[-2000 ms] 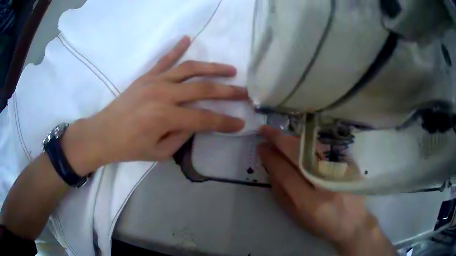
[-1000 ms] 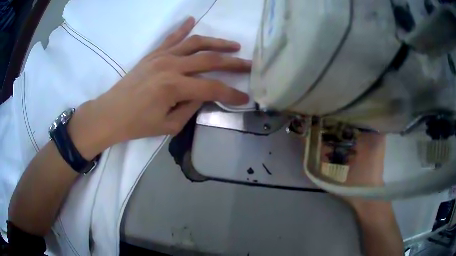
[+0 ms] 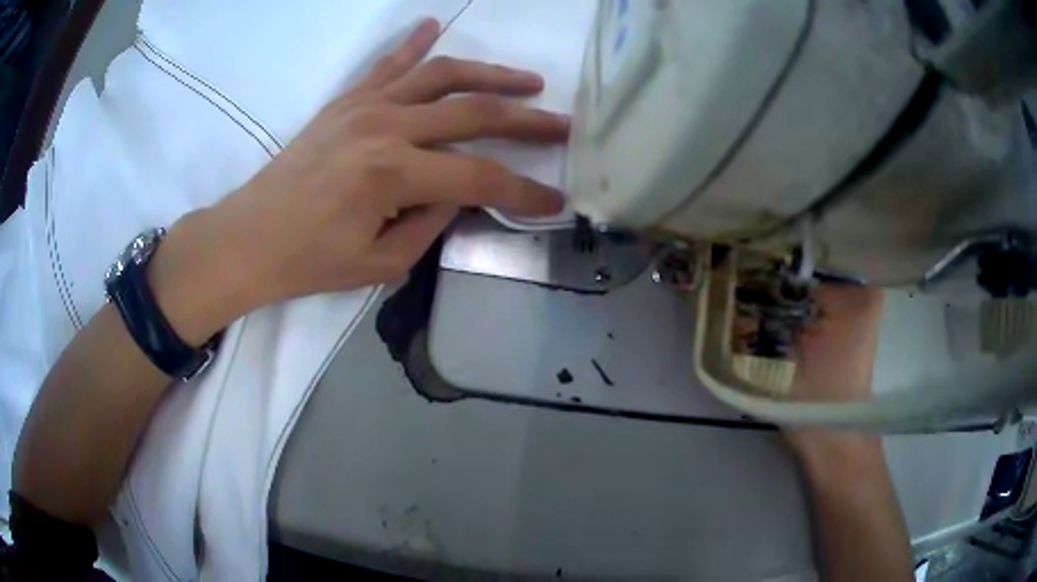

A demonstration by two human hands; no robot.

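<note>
A white garment panel with thin dark double stitch lines lies across the left of the machine bed and hangs over its front edge. My left hand lies flat on the cloth, fingers spread, fingertips beside the machine head. The cloth's edge runs under the fingertips to the presser foot area, which is partly hidden by the head. My right hand is behind the cream guard frame and under the head; its fingers are mostly hidden.
The shiny needle plate and the slide plate with its dark outline lie in front of the foot. The pale bed extends towards me. A dark-edged surface is at the far left, and a dark blue object at the lower right.
My right hand has moved from the cloth edge by the foot to the right, behind the guard. My left hand and the cloth have shifted up the picture, uncovering the needle plate.
</note>
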